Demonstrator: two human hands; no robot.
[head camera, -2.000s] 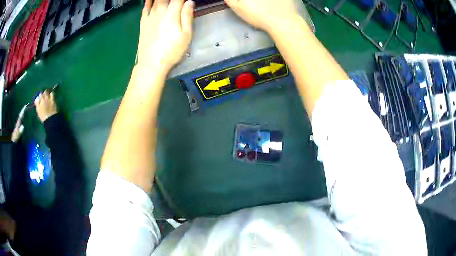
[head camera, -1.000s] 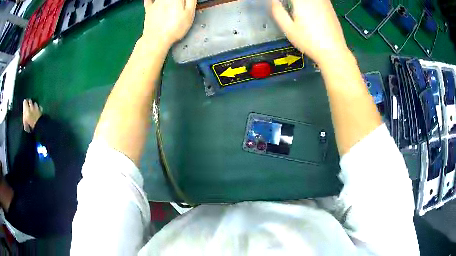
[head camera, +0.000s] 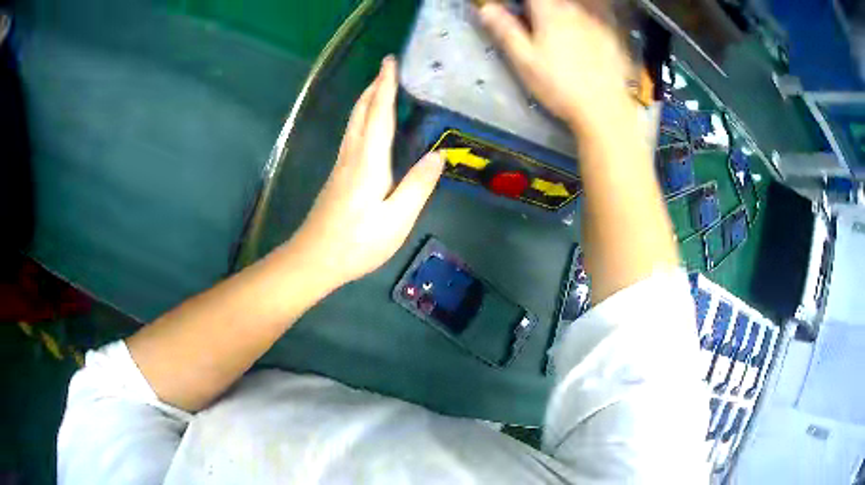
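My left hand (head camera: 375, 180) is at the left front corner of the press, fingers extended and thumb apart, with its thumb tip beside the left yellow arrow; I see nothing in it. My right hand (head camera: 560, 66) lies over the right part of the silver base plate (head camera: 460, 66), partly cut off by the top edge; whether it holds anything is hidden. The red button (head camera: 507, 183) sits on the arrow label (head camera: 479, 172) between the hands. A lone phone frame (head camera: 465, 303) with blue film and camera rings lies flat in front of the press.
Waiting phone frames (head camera: 704, 206) lie right of the press. A white blister tray (head camera: 735, 360) with blue and white parts is at lower right. More dark frames (head camera: 573, 289) show beside my right sleeve. A yellowish cable (head camera: 275, 170) curves left of the press.
The view has turned right. My left hand has come from the plate's left side down to the press's front corner. My right hand stays at the plate's right part. The other person's hand is out of view.
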